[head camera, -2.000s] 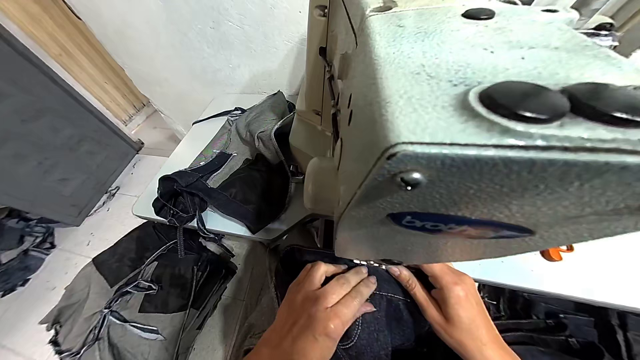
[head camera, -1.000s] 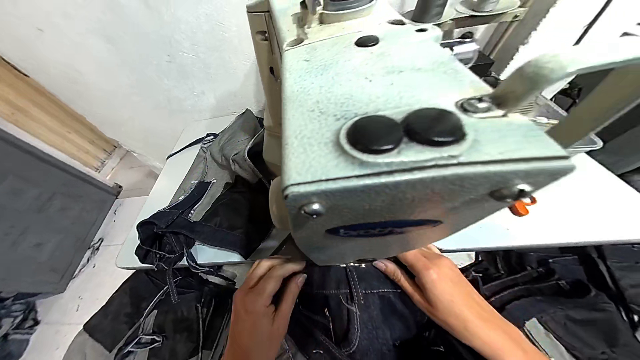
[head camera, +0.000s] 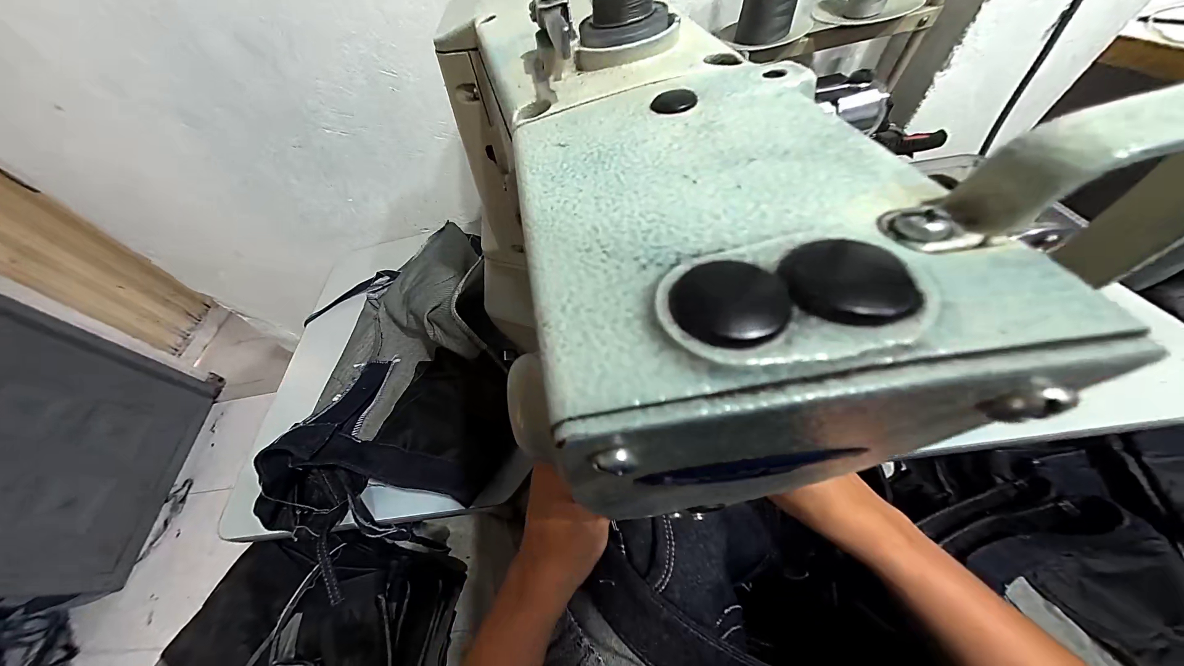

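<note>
The pale green head of an industrial sewing machine [head camera: 703, 277] fills the middle of the head view and covers the needle area. Below it lies a dark denim garment [head camera: 684, 573] with light stitching. My left hand [head camera: 569, 518] reaches under the machine head from the left of the garment, its fingers hidden. From the right, my right hand [head camera: 823, 499] also goes under the head, with its fingers out of sight. Whether either hand grips the denim does not show.
Dark and grey denim pieces [head camera: 416, 444] rest on the white machine table [head camera: 324, 296] at left. A pile of dark pieces [head camera: 324, 610] lies lower left, beside a grey panel [head camera: 92, 453]. More dark garments [head camera: 1064, 536] are at right. Thread cones [head camera: 763, 20] stand behind.
Both hands have moved farther under the machine head; their fingers showed on the denim's edge earlier and are now hidden. The view has shifted.
</note>
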